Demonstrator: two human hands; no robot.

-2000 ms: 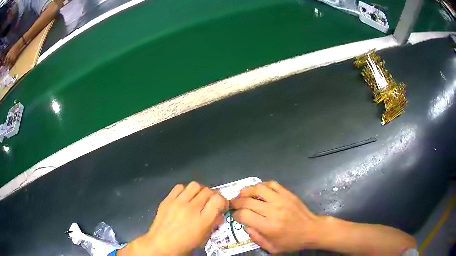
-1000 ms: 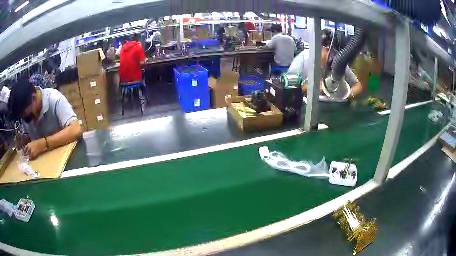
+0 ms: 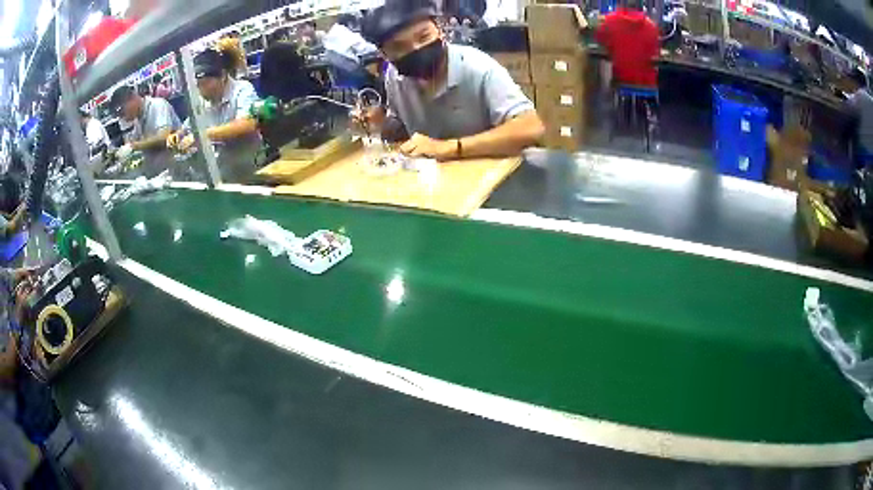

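Neither of my hands is in the picture. A white base housing (image 3: 321,251) lies open side up on the green conveyor belt (image 3: 536,316), left of the middle, with small dark parts inside. A clear plastic bag (image 3: 260,233) with a white stem in it trails to the left of the housing. Another bagged white stem (image 3: 835,337) lies on the belt at the far right, its right end cut off by the picture's edge.
A person in a grey shirt (image 3: 458,100) works across the belt at a tan board (image 3: 459,187). A dark bench (image 3: 316,412) lies on the near side. A black box with a yellow ring (image 3: 72,316) stands at the left. Metal posts rise at the left.
The view has swung up, then to the left. My hands, the housing under them, the gold bundle and the dark tweezers have gone out of the picture. The person across the belt now appears near the centre.
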